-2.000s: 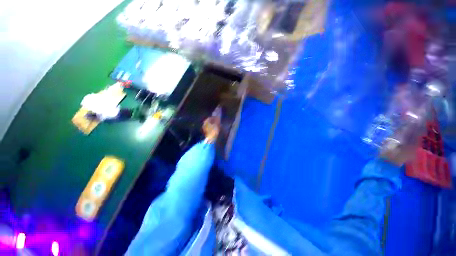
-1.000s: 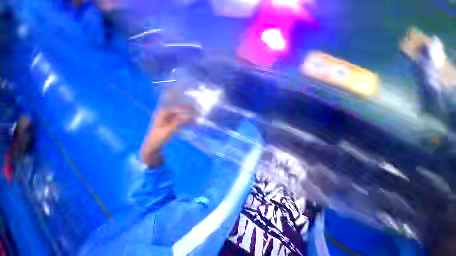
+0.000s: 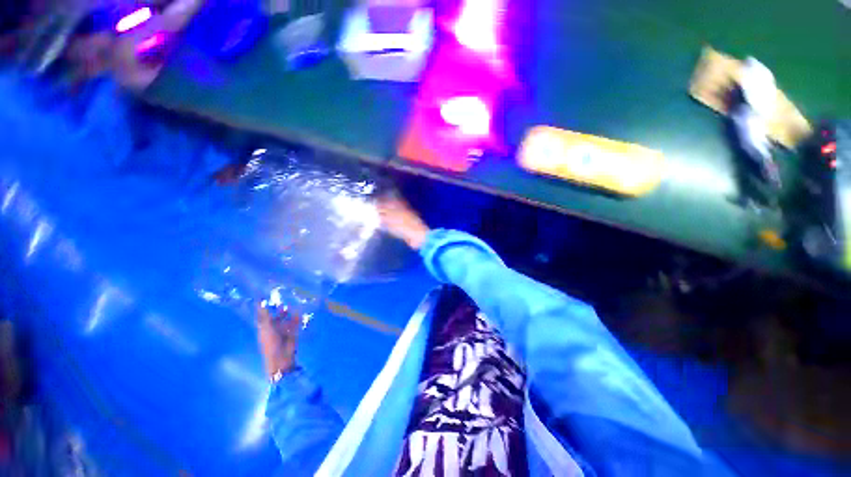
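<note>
A clear, shiny plastic tray hangs in front of me at the bench's near edge; glare and blur hide its contents. My right hand grips its right end. My left hand holds its near-left edge, fingers blurred. The yellow jig lies on the green bench, with pale round seats partly washed out by glare. An orange-brown plate lies left of it under the violet-pink lamp glow.
The green bench crosses the top. A white carton and small clear bag stand left of the glow. Cardboard with white tissue lies right. Another person's blue sleeve and a dark hand are beside the tray's far-left corner.
The view has swung from the bench's right side towards the left. The clear tray, earlier in my right hand at far right, is now before me between both hands.
</note>
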